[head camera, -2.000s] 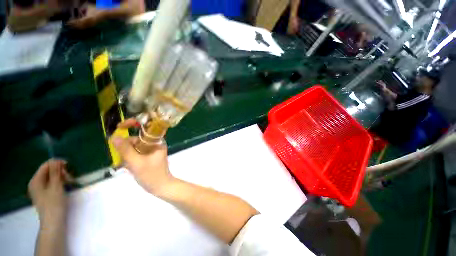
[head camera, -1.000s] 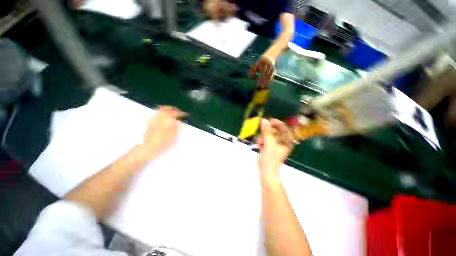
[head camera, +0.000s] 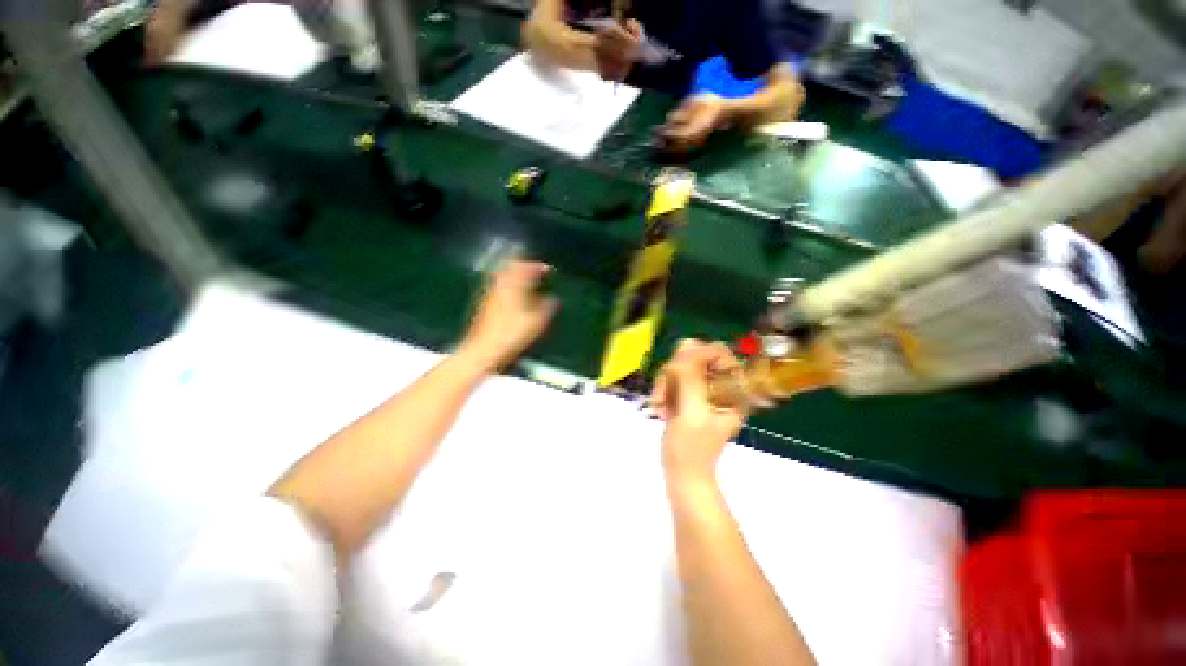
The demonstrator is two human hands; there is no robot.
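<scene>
My right hand is closed around the narrow end of the brass-gold glue dispenser, just right of the striped bar. A small red part shows beside the fingers. The dispenser's nozzle tip cannot be made out. My left hand is blurred and reaches over the green bench, beyond the sheet's far edge. Its fingers point away from me; whether they hold anything cannot be told. The white work sheet lies under both forearms, with a small grey smudge on it.
A yellow and black striped bar crosses the green bench. Small units with yellow parts lie beyond my left hand. A thick pale pipe slants in from the right. A red basket is at lower right. People's hands are opposite.
The view has swung left since the first frame. Since the second, my left hand has moved from over the sheet forward and right, over the green bench. My right hand stays on the dispenser.
</scene>
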